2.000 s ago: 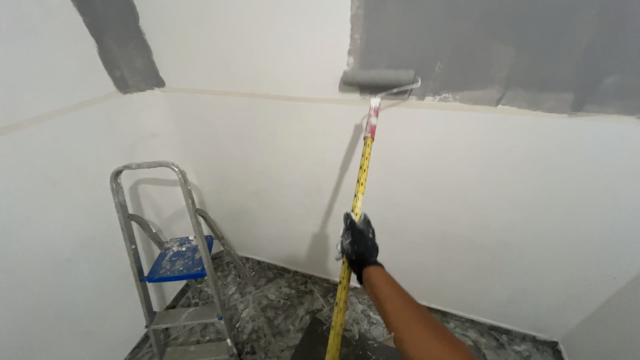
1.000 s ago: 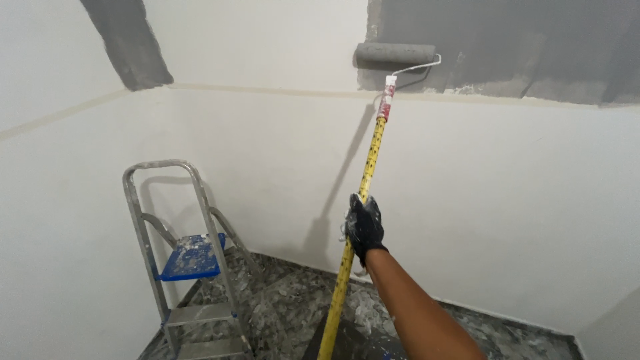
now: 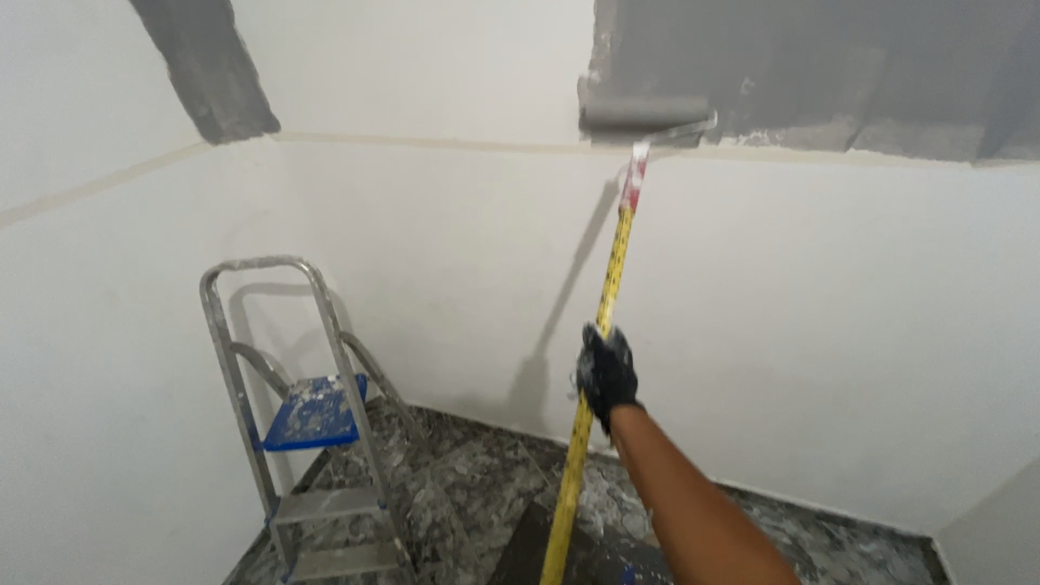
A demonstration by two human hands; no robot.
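Note:
My right hand [image 3: 606, 374], in a paint-smeared black glove, is closed around a yellow extension pole [image 3: 615, 264] with dark markings. The pole slants up to a red and white roller handle. At its top, a paint roller [image 3: 646, 116] loaded with grey lies against the wall, at the lower left corner of a large grey painted area [image 3: 796, 69]. The roller is just above a strip of masking tape [image 3: 422, 145]. My left hand is out of view, and so is the pole's lower end.
A metal stepladder [image 3: 215, 313] with a blue, paint-spattered top step [image 3: 313, 414] stands at the left, by the room's corner. A dark patterned floor [image 3: 455, 471] runs along the white wall [image 3: 772, 325]. Another grey band [image 3: 215, 73] marks the left wall.
Between one second ago and now, the roller has moved left to the edge of the grey area. My right hand stays closed on the pole.

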